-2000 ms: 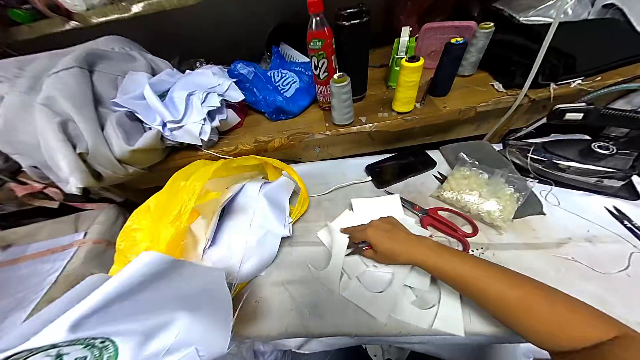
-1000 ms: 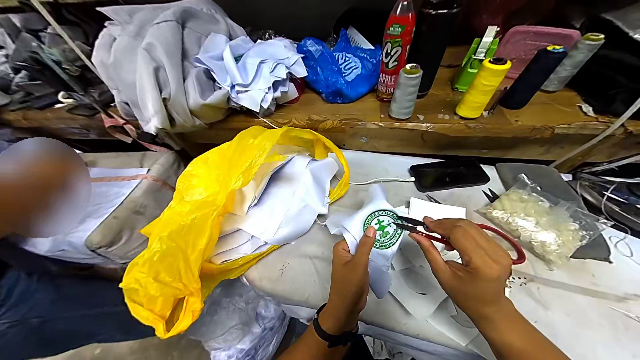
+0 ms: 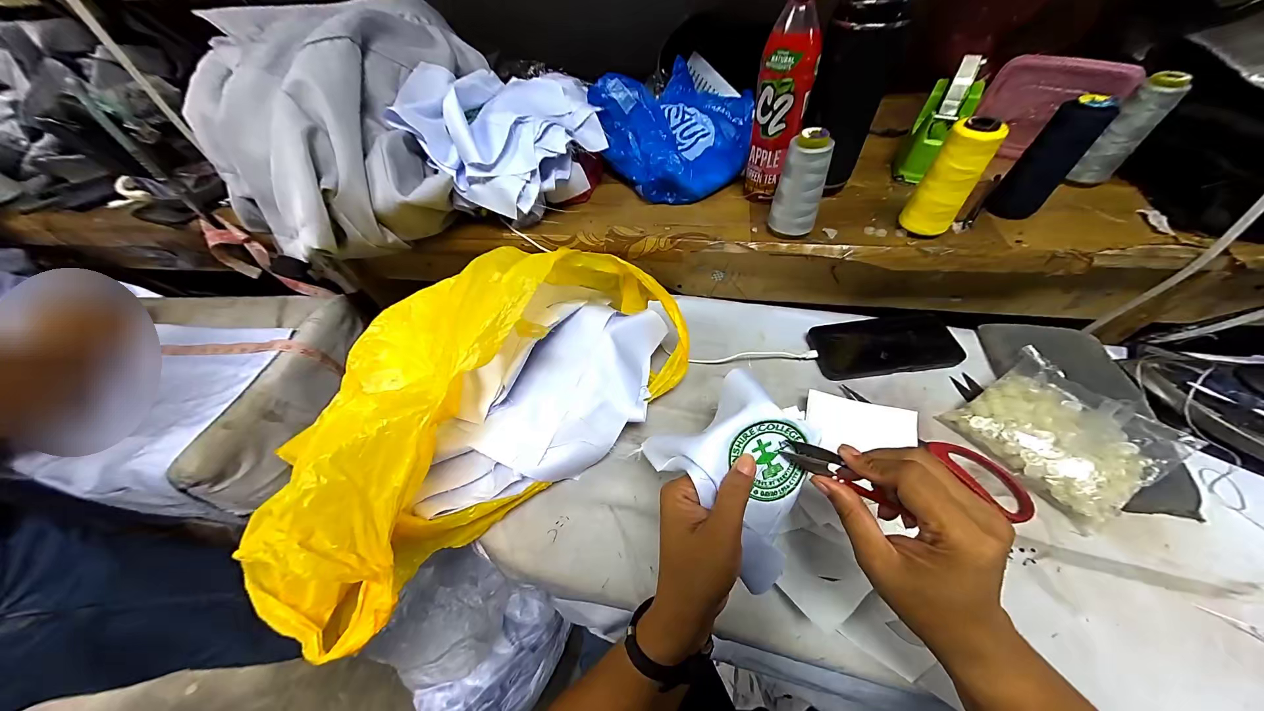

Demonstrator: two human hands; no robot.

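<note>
My left hand pinches a white cloth piece that bears a round green embroidered emblem. In my right hand is a small dark pair of thread snips, its tips touching the emblem. Red-handled scissors lie on the covered table behind my right hand, partly hidden by it. White cut pieces lie under the hands. Left of them, a yellow plastic bag stands open with folded white cloth pieces in it.
A phone on a white cable and a clear bag of pale small pieces lie on the table. The wooden shelf behind holds thread cones, a red bottle, a blue bag and cloth. A person sits at the far left.
Two seconds ago one hand was on the white pieces on the table. One second ago both hands held the emblem cloth and snips, as now. The view has swung left.
</note>
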